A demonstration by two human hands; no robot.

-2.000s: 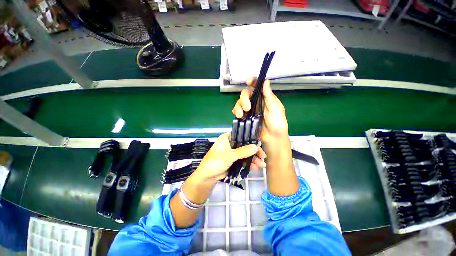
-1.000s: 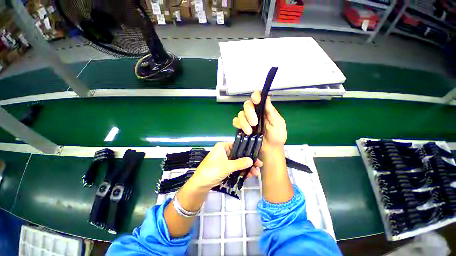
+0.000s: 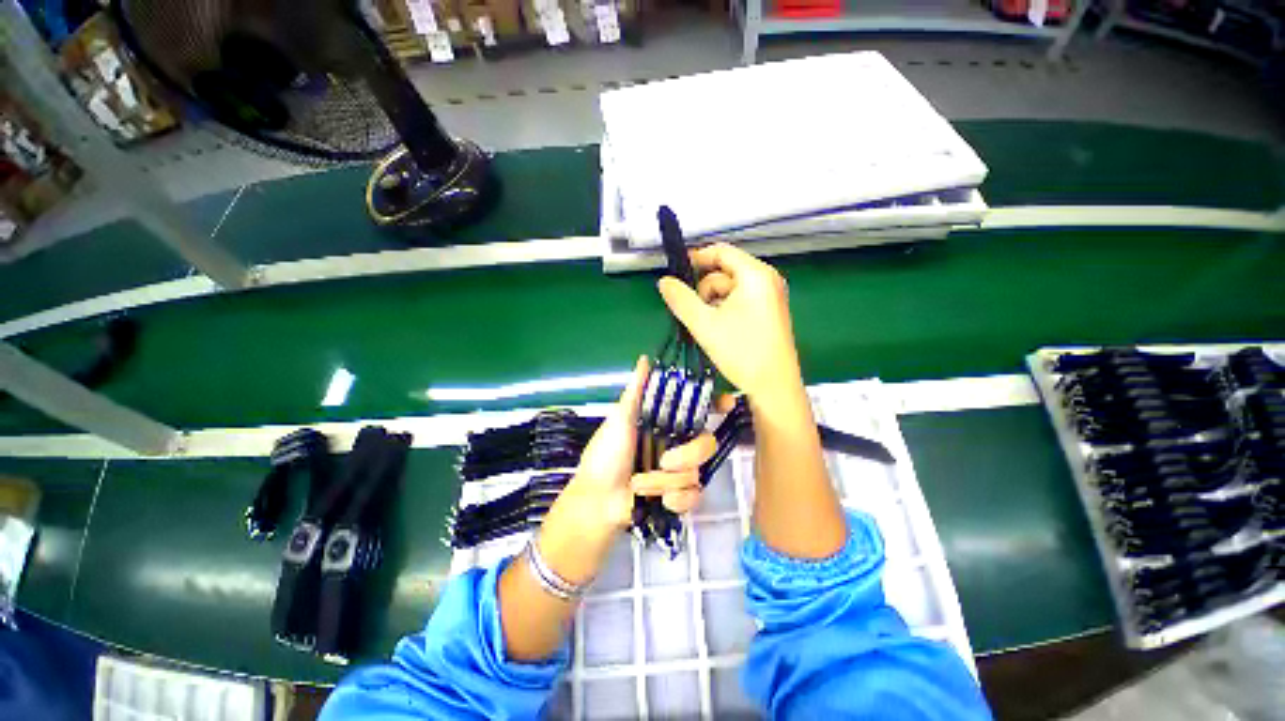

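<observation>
My left hand (image 3: pixel 630 458) holds a bunch of black smartwatches (image 3: pixel 678 400) upright, several cases side by side, their lower strap ends hanging below it. My right hand (image 3: pixel 740 317) grips the upper straps (image 3: pixel 672 240) between thumb and fingers. The bunch is above a white compartment tray (image 3: pixel 662 634). Rows of black watches (image 3: pixel 514 509) lie in the tray's upper left. A black strap (image 3: pixel 854 445) lies at its upper right, partly hidden by my right forearm.
Set-aside watches (image 3: pixel 323 542) lie on the green ledge left of the tray. A filled tray (image 3: pixel 1120 563) is at right. White trays (image 3: pixel 789 148) are stacked beyond the green belt (image 3: pixel 522 331). A fan (image 3: pixel 423 183) stands back left. A spare tray (image 3: pixel 181 693) is low left.
My right hand has moved up the straps and turned its back to the camera; the straps now lean left. The cases are tilted to show more of their faces, with my left fingers wrapped below.
</observation>
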